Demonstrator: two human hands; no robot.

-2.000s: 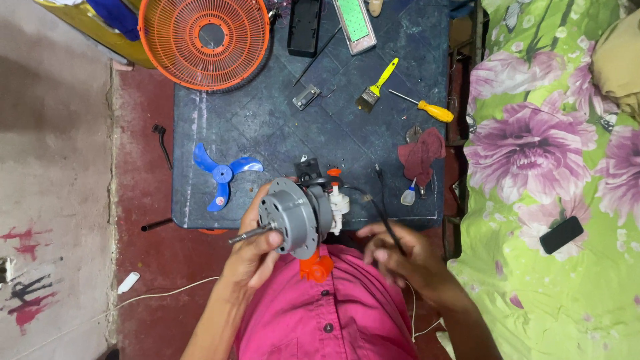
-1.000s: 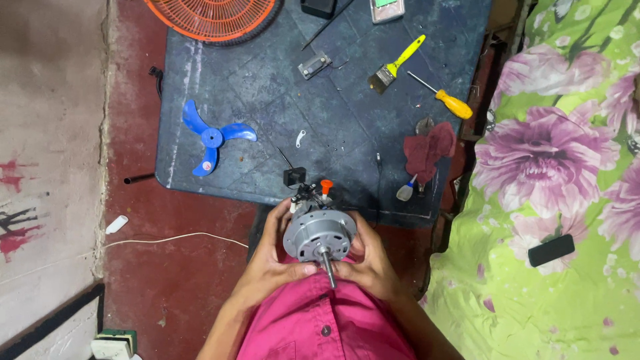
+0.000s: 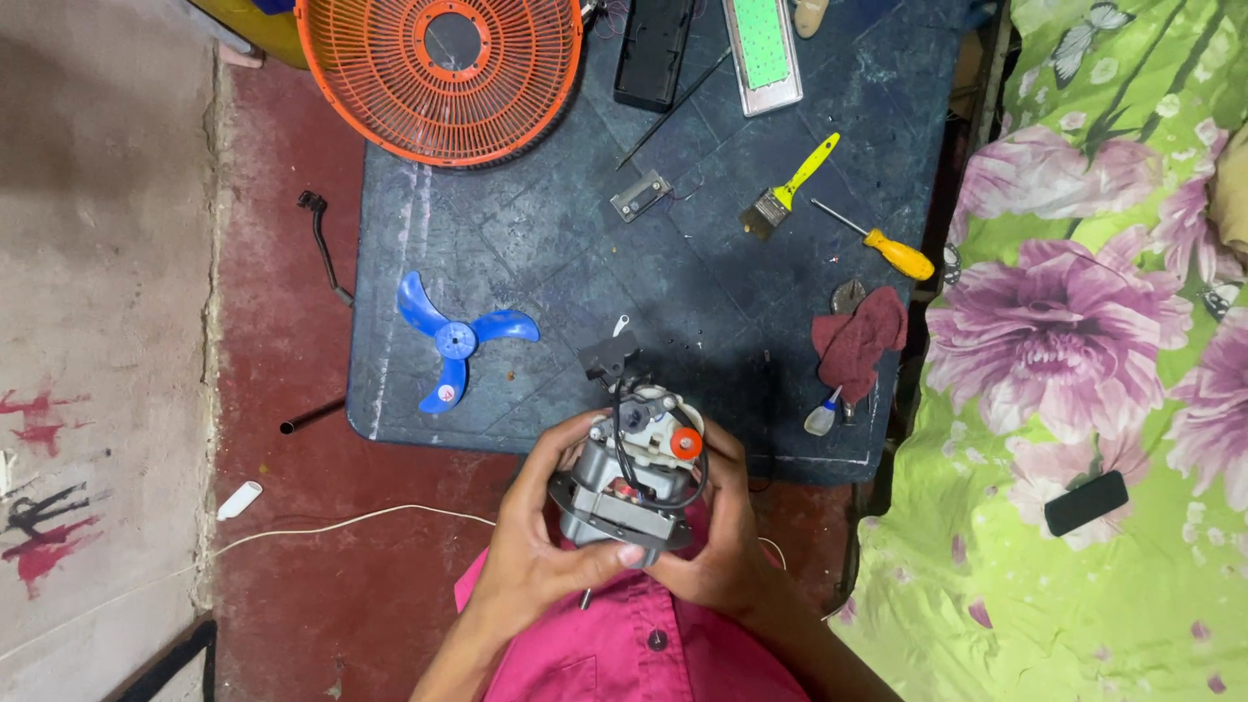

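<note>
A grey fan motor point(image 3: 624, 487) is held between both hands just off the table's near edge, in front of the pink shirt. My left hand point(image 3: 546, 526) wraps its left side, the thumb lying across the metal housing. My right hand point(image 3: 726, 517) grips the right side, its fingers partly hidden behind the motor. The white gearbox with an orange-red knob point(image 3: 685, 444) faces up, and black wires loop over the housing. The shaft point(image 3: 585, 599) points down toward the shirt. A small black plate point(image 3: 608, 357) sticks out at the motor's far side.
On the dark table point(image 3: 565, 244) lie a blue fan blade point(image 3: 455, 340), an orange fan grille point(image 3: 453, 78), a paintbrush point(image 3: 790, 190), a yellow-handled screwdriver point(image 3: 897, 255), a dark red cloth point(image 3: 858, 341) and a black plastic housing point(image 3: 651, 49). A phone point(image 3: 1085, 503) rests on the floral cloth at right.
Two seconds ago my right hand was off the motor, near a black cord; now both hands hold it. The motor has turned from shaft side up to gearbox side up since one second ago.
</note>
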